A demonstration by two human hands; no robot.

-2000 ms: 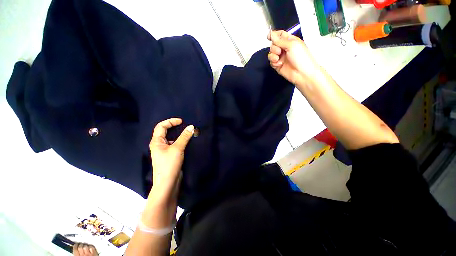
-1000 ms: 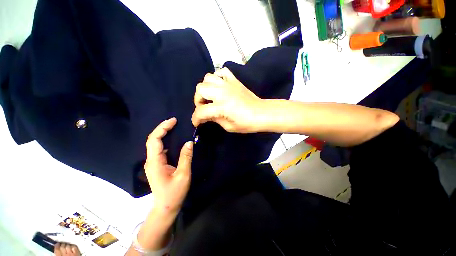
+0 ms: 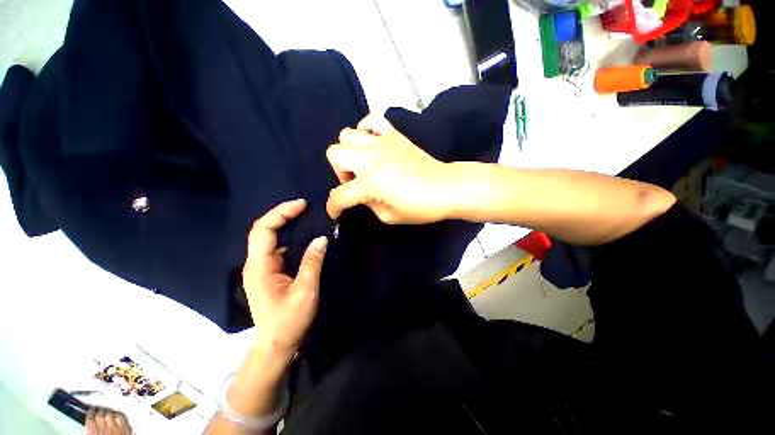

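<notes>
A dark navy coat lies bunched on the table in front of me. One shiny button shows on its left part. Another small shiny button sits between my hands. My left hand rests on the cloth with thumb and fingers apart, the thumb tip just below the button. My right hand is bent over the cloth just above the button, with its fingertips pinched together. Whether it holds a needle or thread cannot be seen.
At upper right are a phone, green snips, a green box, an orange thread cone, a dark bottle and a red basket. At lower left, another person's hand is near a button box.
My right hand has come down from the upper right, beside the phone, to the button. The green snips are now uncovered. My left hand has shifted slightly down from the button.
</notes>
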